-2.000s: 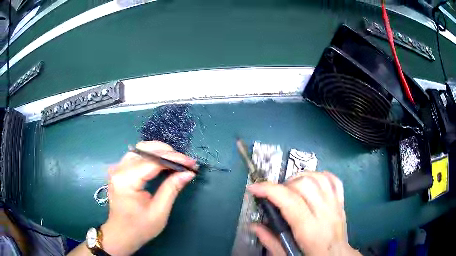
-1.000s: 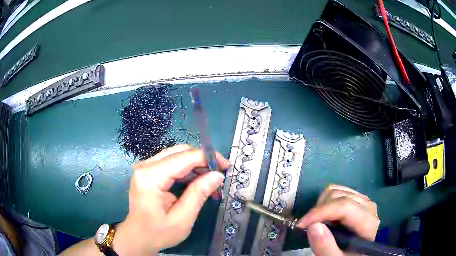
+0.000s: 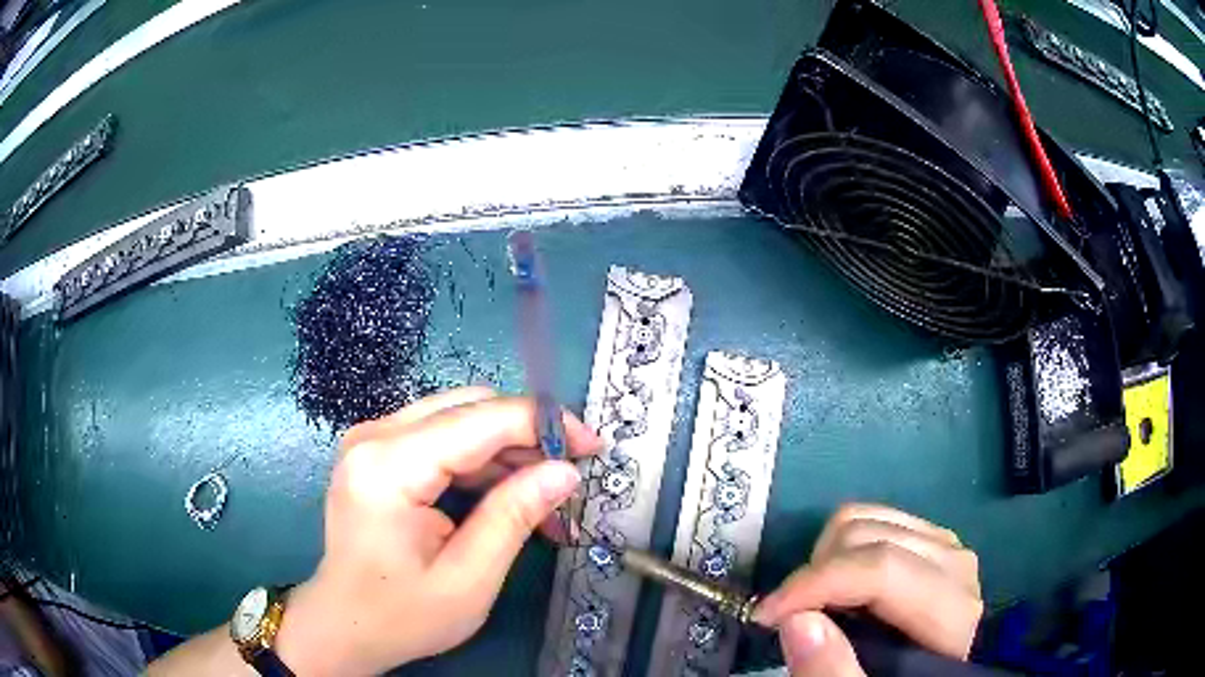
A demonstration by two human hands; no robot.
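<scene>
My left hand [image 3: 443, 522] holds dark tweezers [image 3: 535, 337] upright between thumb and fingers, beside the left edge of a long grey fixture strip [image 3: 654, 347]. The tweezers' lower tips are partly hidden by my fingers. My right hand [image 3: 885, 589] holds a soldering iron [image 3: 694, 585] with a brass-coloured barrel, its tip at a small round workpiece [image 3: 603, 556] in the left strip. A second, similar strip [image 3: 753, 421] lies to its right. Both strips run out of the picture at the bottom.
A dark pile of tiny components [image 3: 364, 331] lies left. A silver ring-shaped piece [image 3: 206, 499] lies lower left. A black fan [image 3: 899, 225], a black box with speckled contents [image 3: 1062, 384] and a yellow square [image 3: 1144, 430] stand right. Another strip [image 3: 152, 254] leans on the white rail [image 3: 397, 185].
Since two seconds ago, my left hand has moved from beside the pile to the left strip. The iron has swung down onto that strip. Over the last second both hands have barely moved.
</scene>
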